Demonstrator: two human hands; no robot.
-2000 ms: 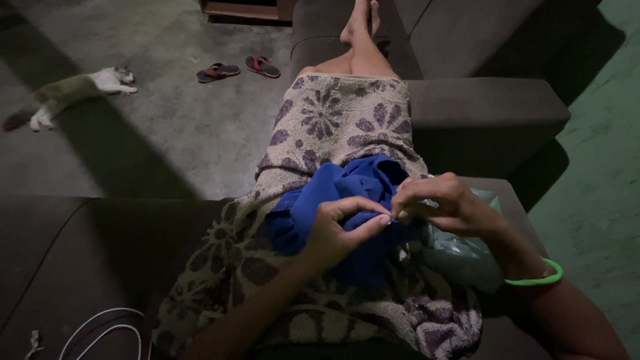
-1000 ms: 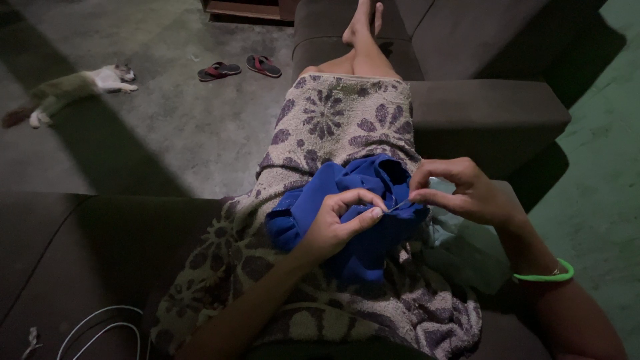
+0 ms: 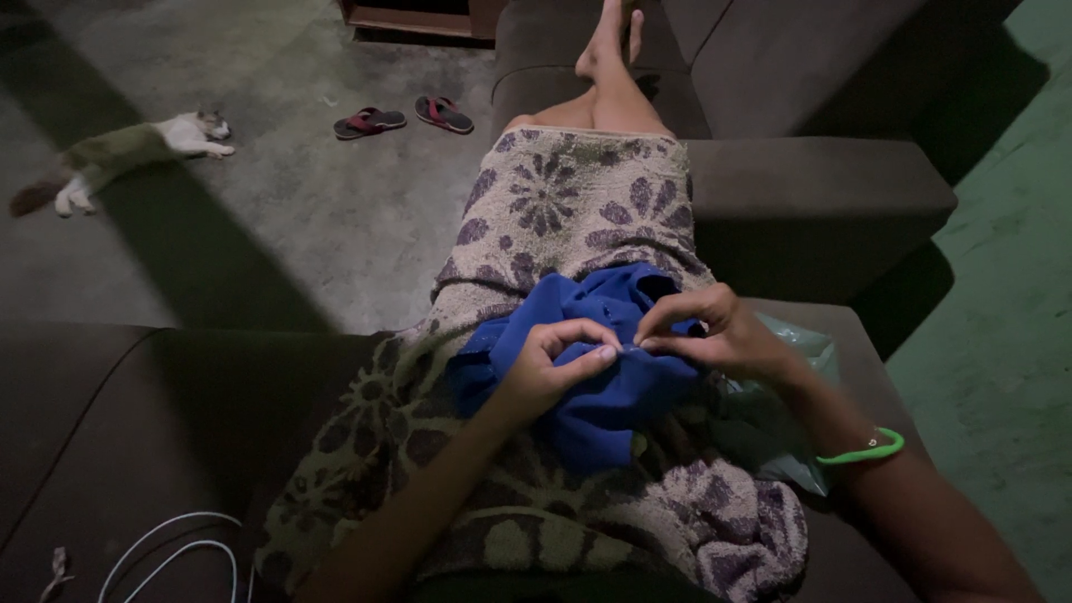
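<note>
A bunched blue cloth (image 3: pixel 586 410) lies on a flower-patterned towel (image 3: pixel 578 201) spread over my lap. My left hand (image 3: pixel 561 364) pinches the fabric between thumb and forefinger near the cloth's middle. Just to its right, the thumb and forefinger of my right hand (image 3: pixel 703 331) meet at the same fold, almost touching the left fingertips. Whether a needle or thread sits between the right fingertips is too small to tell. A green band (image 3: pixel 863 450) circles my right wrist.
A translucent plastic bag (image 3: pixel 779 435) lies beside my right forearm on the dark sofa (image 3: pixel 812 180). White cable (image 3: pixel 188 548) loops at the lower left. Flip-flops (image 3: pixel 368 122) and a lying cat (image 3: pixel 126 152) are on the concrete floor.
My right hand was higher and farther right one second ago, with a thin strand seeming to run between the hands; now its fingertips are back down at the cloth beside my left fingers.
</note>
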